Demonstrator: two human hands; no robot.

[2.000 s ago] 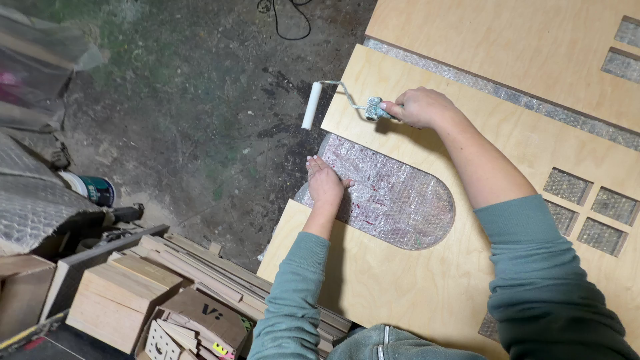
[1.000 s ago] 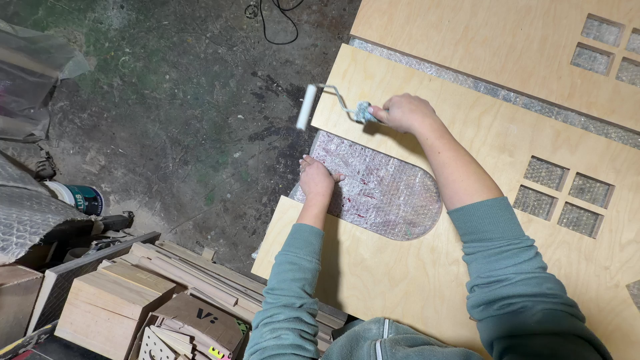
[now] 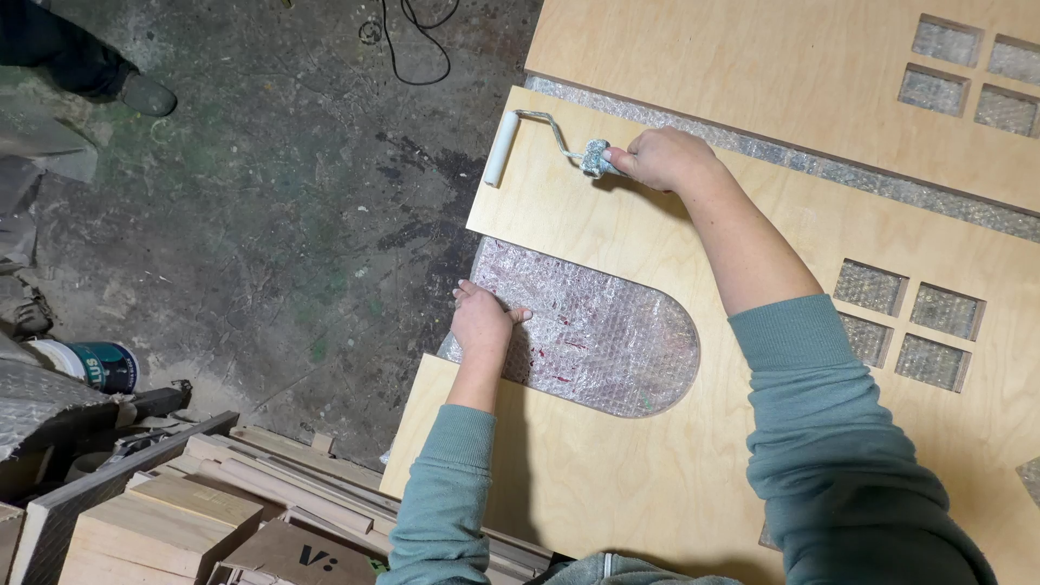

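Note:
My right hand (image 3: 662,160) is closed around the paint-spotted handle of a small paint roller (image 3: 501,149). The white roller sleeve lies at the left end of a plywood panel (image 3: 634,236), near its edge. My left hand (image 3: 481,318) rests on bubble wrap (image 3: 593,341) that shows through the panel's arched cutout, with fingers spread and nothing seen in it. Four small square openings (image 3: 930,361) are cut in the panel right of the arch, partly beside my right sleeve. Whether the roller sleeve touches the wood is hard to tell.
A second plywood panel (image 3: 731,65) with square openings lies beyond a strip of bubble wrap. At lower left are timber boards (image 3: 301,496), a wooden block (image 3: 154,528), a cardboard box (image 3: 301,556) and a paint bucket (image 3: 101,366). A cable (image 3: 418,77) and another person's shoe (image 3: 149,95) are on the floor.
The roller, out past the panel's left edge before, is now over the panel's end. Another person's leg and shoe have come into view at upper left. My left hand stays at the arched cutout.

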